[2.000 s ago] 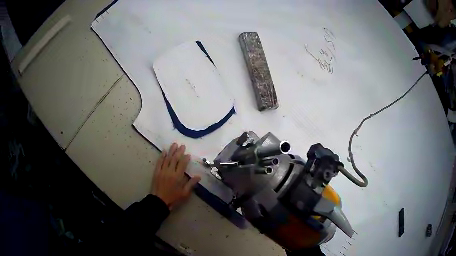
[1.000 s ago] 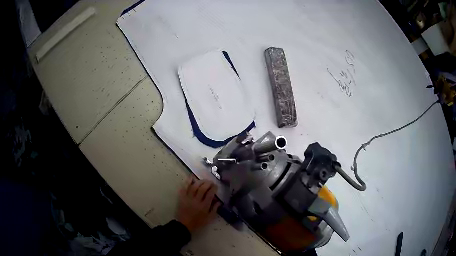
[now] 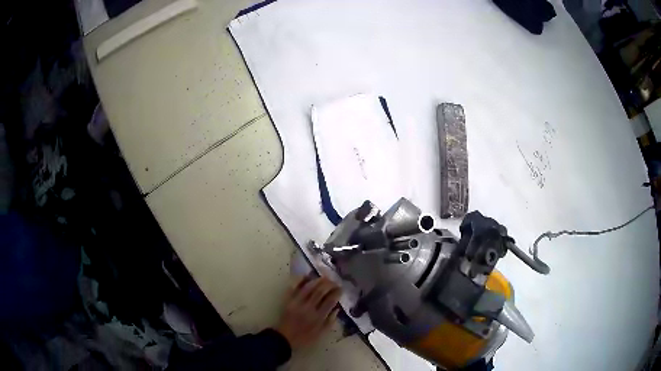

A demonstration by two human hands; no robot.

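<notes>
The grey cutting machine (image 3: 420,282) with its orange band stands on the white paper marker (image 3: 500,72) near the lay's left edge. My left hand (image 3: 310,311) is beside the machine's front, palm down, fingers bent at the lay's edge. A blurred pale bit shows by its fingertips; whether it grips anything is unclear. A cut piece (image 3: 355,156) with white top and navy edge lies in the lay, its near end hidden by the machine. My right hand is not seen; a dark patch, perhaps a sleeve, shows below the machine.
A mottled weight bar (image 3: 453,159) lies on the paper beyond the machine. The cord (image 3: 601,231) runs off to the right. A dark cloth bundle (image 3: 528,11) is at the far edge. A pale strip (image 3: 145,29) lies on the cream table (image 3: 196,174). Dark scraps are at the left.
The view has shifted, and the lay appears further right. The machine is closer to the lay's notched corner and covers the cut piece's near end. My left hand went from spread to bent fingers.
</notes>
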